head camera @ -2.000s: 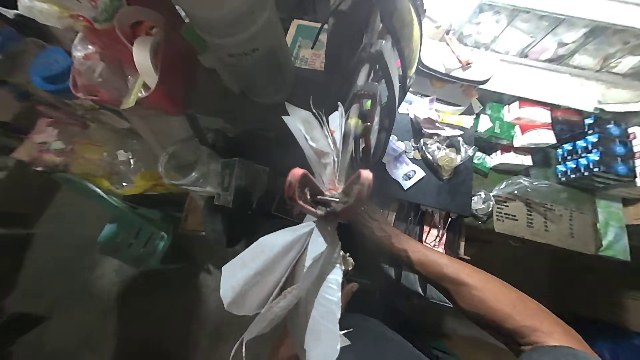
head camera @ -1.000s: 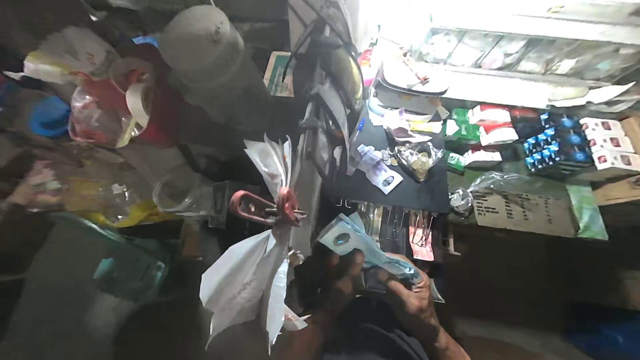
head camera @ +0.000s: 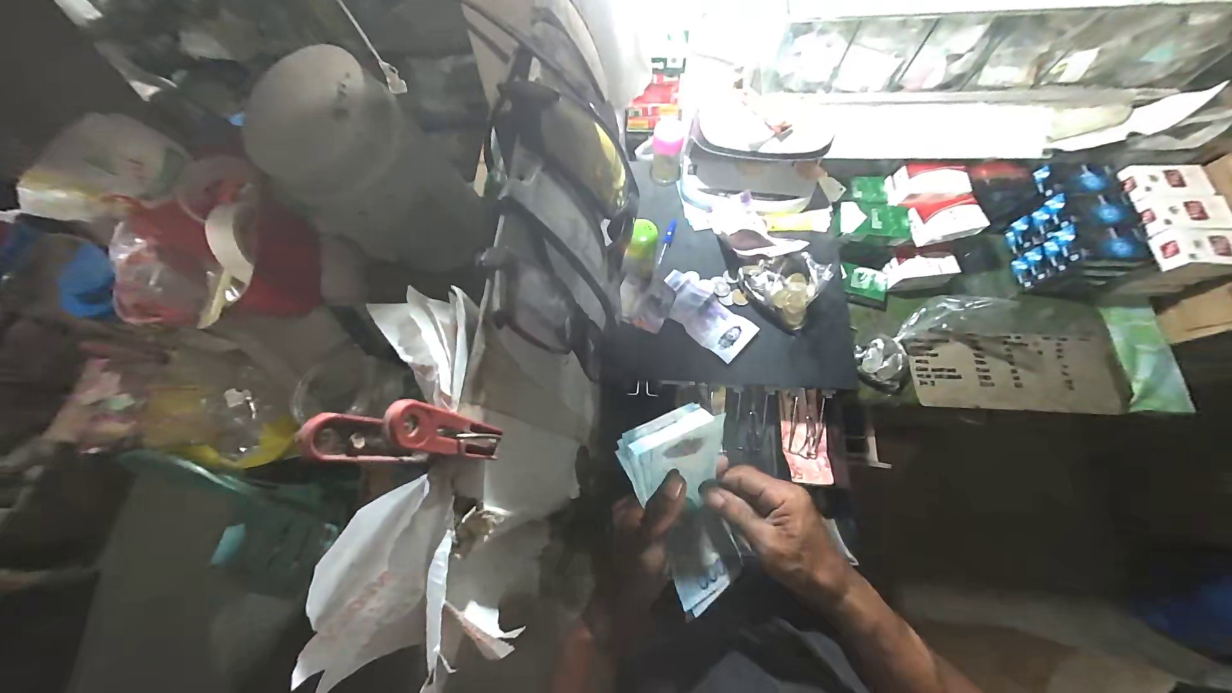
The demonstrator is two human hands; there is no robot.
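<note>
My left hand (head camera: 654, 520) grips a stack of light-blue banknotes (head camera: 674, 448), its thumb lying across the notes. The fingertips of my right hand (head camera: 770, 515) pinch the right edge of the same stack. Beyond the hands, a narrow drawer or tray holds reddish banknotes (head camera: 807, 448) under wire clips. On the black tabletop (head camera: 789, 371) above it lie a purplish banknote (head camera: 717, 322), a few loose coins (head camera: 729, 291) and a clear plastic bag of coins (head camera: 791, 296). Much of my left hand is in shadow.
A red clip (head camera: 399, 431) holds torn white paper (head camera: 375, 568) left of my hands. Sunglasses (head camera: 553, 212) hang in a column behind it. Cigarette packs (head camera: 934, 197), a cardboard price list (head camera: 1015, 371) and blue packets (head camera: 1083, 226) lie at the right. A red container (head camera: 279, 260) stands at the left.
Two seconds ago one forearm reached toward the hanging paper and no blue notes showed. A second ago both hands held the blue notes; now the notes are fanned more upright. The view has shifted.
</note>
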